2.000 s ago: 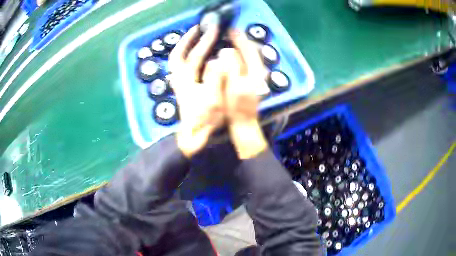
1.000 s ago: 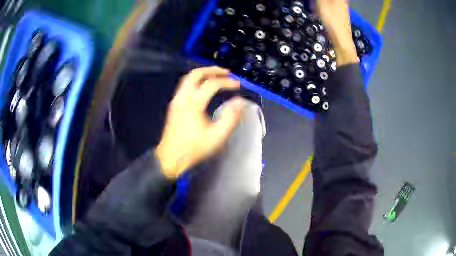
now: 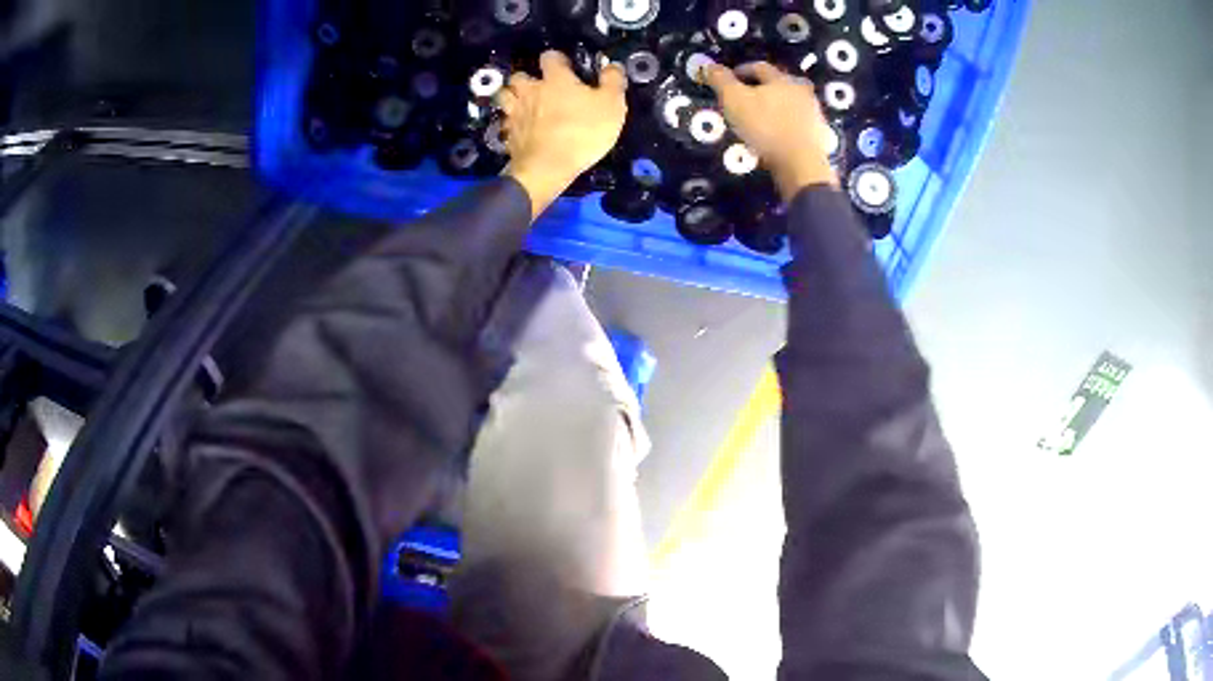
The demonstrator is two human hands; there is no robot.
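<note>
A deep blue bin (image 3: 639,253) at the top of the view is heaped with black discs with pale centres. My left hand (image 3: 565,123) reaches into the heap, fingers curled down over several discs. My right hand (image 3: 776,123) is in the heap to its right, fingertips at a pale-centred disc (image 3: 701,65). Both hands are bare and touch the discs. The undersides of the fingers are hidden, so I cannot tell if either hand grips one.
Grey floor with a yellow line (image 3: 725,466) and a green-and-white label (image 3: 1085,403) lies at the right. Dark curved framework (image 3: 146,386) is at the left. My light-coloured trouser leg is below the bin. A smaller blue object (image 3: 423,565) shows at the bottom.
The view has turned from the bench tray down to the bin. My left hand has moved from above my lap into the bin, beside my right hand.
</note>
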